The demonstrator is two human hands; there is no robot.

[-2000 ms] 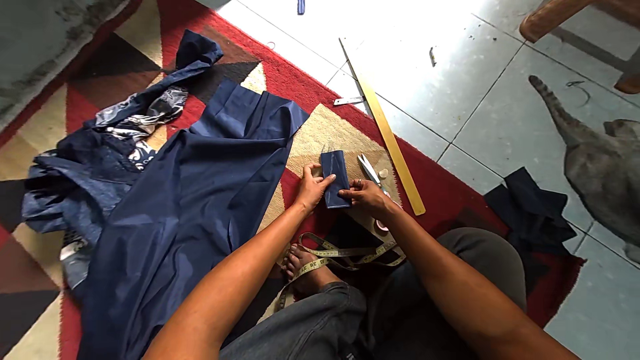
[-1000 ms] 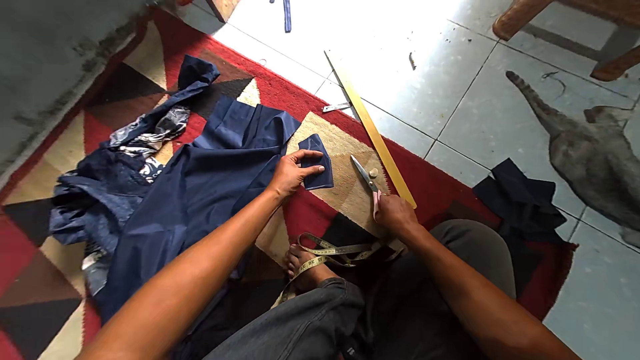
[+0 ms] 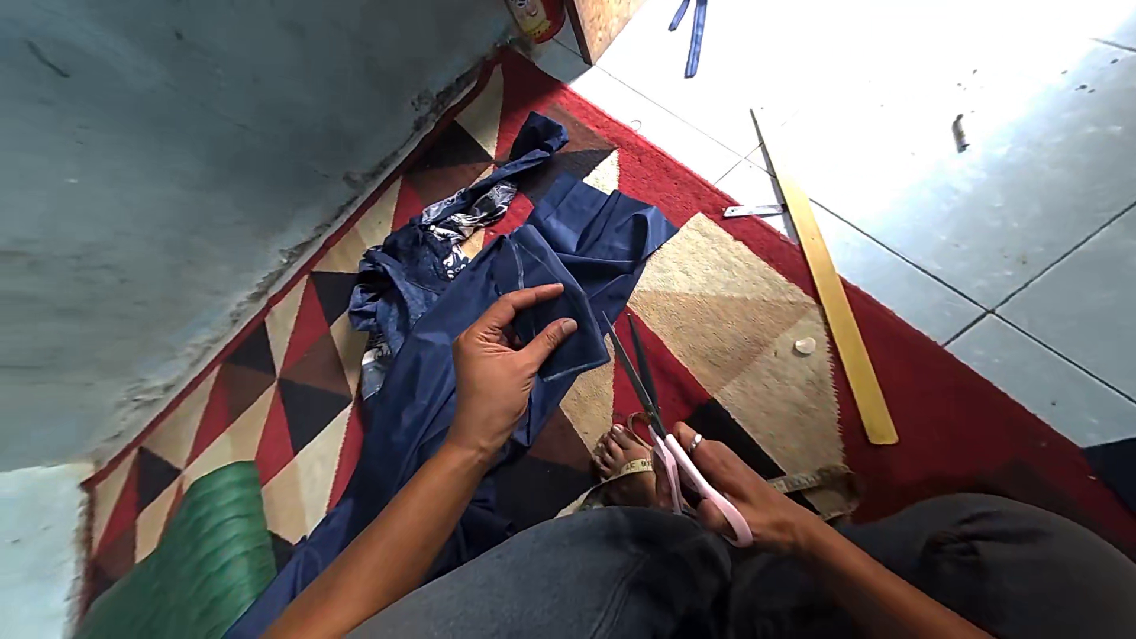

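Observation:
Between the thumb and fingers of my left hand point(image 3: 501, 364) is a small navy cloth piece point(image 3: 568, 306) with pale lines near its edges. It is held above a large navy fabric point(image 3: 435, 364) spread on the rug. My right hand point(image 3: 737, 488) grips the pink handles of a pair of scissors point(image 3: 652, 399). Their dark blades stand slightly apart and point up toward the right edge of the small piece; whether they touch it I cannot tell. A crumpled bundle of navy and patterned cloth point(image 3: 399, 275) lies to the left.
Beyond the rug point(image 3: 745, 319) runs a tiled floor point(image 3: 896, 204). A yellow ruler point(image 3: 839, 311) lies over the rug's edge, with a small metal tool point(image 3: 754, 210) beside it. A tape measure point(image 3: 808, 481) winds near my foot point(image 3: 626, 466). At left are a wall point(image 3: 195, 177) and a green ribbed object point(image 3: 200, 550).
My left hand has lifted the small navy piece from the rug and moved it over the large fabric. The scissors, in my right hand, have come closer to it. The view has turned left.

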